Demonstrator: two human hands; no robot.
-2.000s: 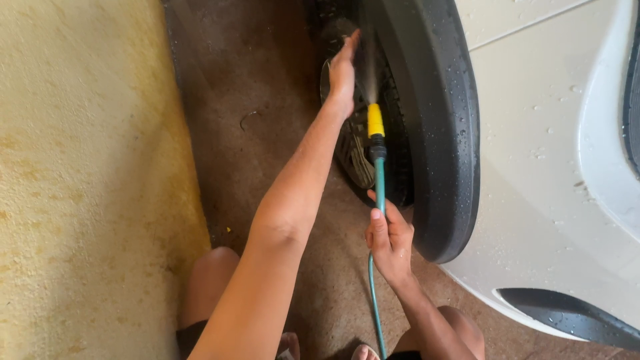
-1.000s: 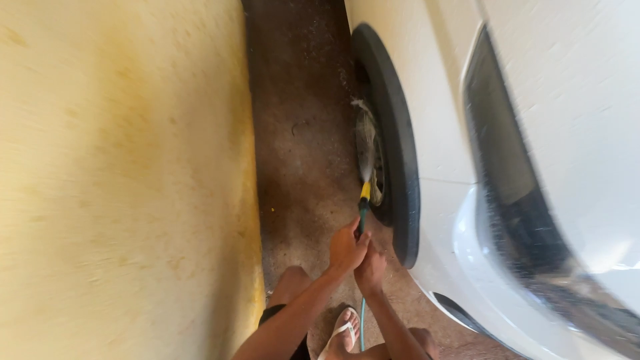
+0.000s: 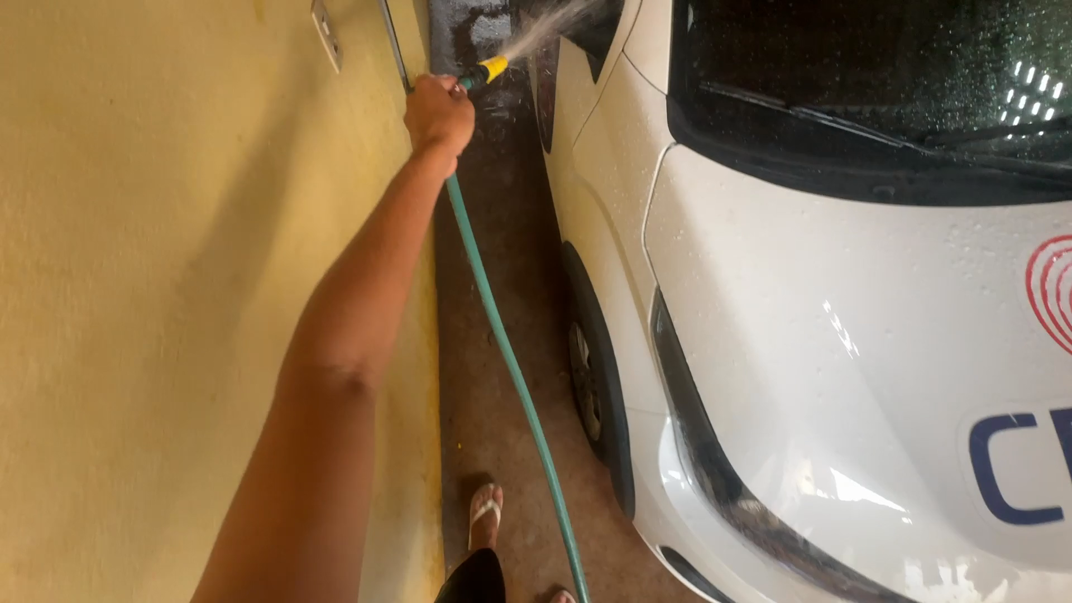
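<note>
My left hand (image 3: 440, 115) is closed around the green garden hose (image 3: 502, 331) just behind its yellow and black spray nozzle (image 3: 494, 67), with my arm stretched far forward. Water sprays from the nozzle up and to the right, toward the side mirror and side window of the white car (image 3: 754, 276). From my hand the hose hangs in a long curve down to the bottom edge. The front wheel (image 3: 584, 381) shows under its black arch trim, right of the hose. My right hand is out of view.
A yellow wall (image 3: 167, 335) with an outlet plate (image 3: 327, 36) runs along the left. Between wall and car lies a narrow strip of brown floor (image 3: 486, 402), where my sandalled foot (image 3: 486, 511) stands. The windshield (image 3: 837, 92) and wiper carry water drops.
Both hands were on the hose, spraying at the front wheel; now my left hand alone shows on it, farther forward, spraying near the mirror. My view has shifted to take in hood and windshield.
</note>
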